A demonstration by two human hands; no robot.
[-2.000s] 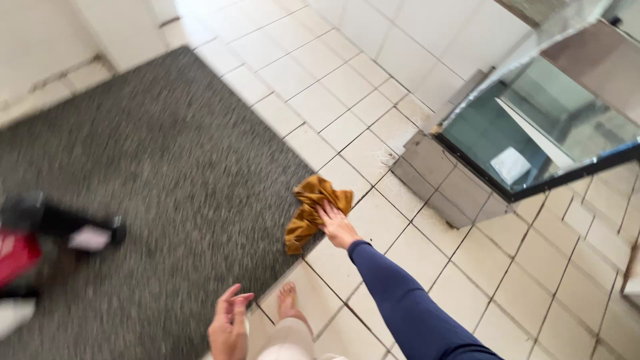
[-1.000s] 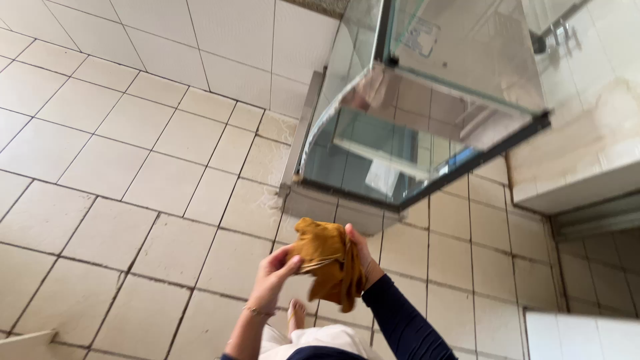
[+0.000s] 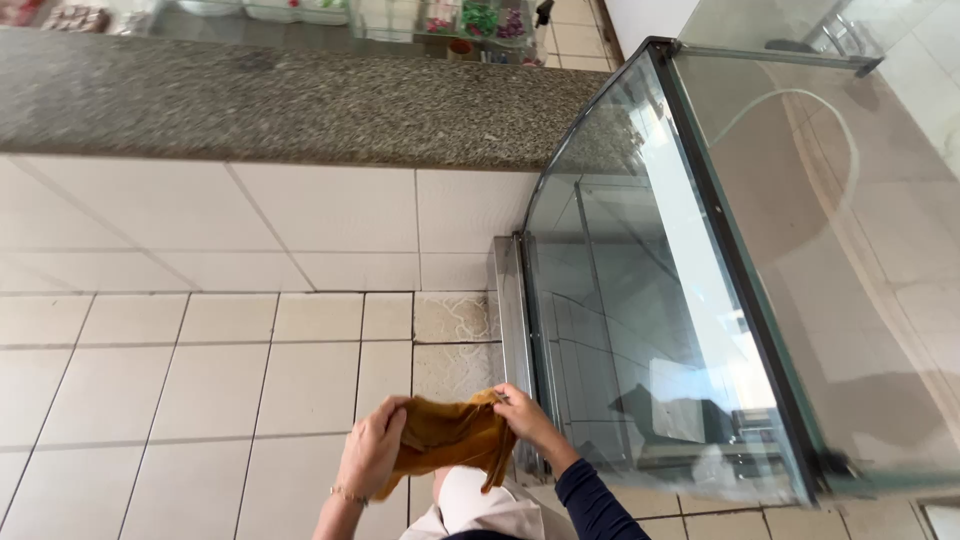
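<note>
A mustard-brown cloth (image 3: 454,439) hangs spread between my two hands, low in the middle of the view. My left hand (image 3: 373,442) grips its left edge, with a thin bracelet at the wrist. On the other side, my right hand (image 3: 521,416) pinches the upper right corner; a dark blue sleeve covers that forearm. The cloth sags in folds, and its lower end hangs over my light-coloured clothing. Just right of my right hand stands a glass display case (image 3: 637,300) with a curved glass side and black edge trim.
A granite countertop (image 3: 300,105) runs across the top above a white tiled wall (image 3: 337,210). Behind it are glass compartments with small colourful items (image 3: 480,19). Beige floor tiles (image 3: 202,390) lie to the left. The case's metal base (image 3: 514,322) meets the floor near the wall.
Two seconds ago my right hand alone held the cloth over a dark mat, my left hand apart from it. Bunched between both hands one second ago, the cloth is now spread wider. The view has swung.
</note>
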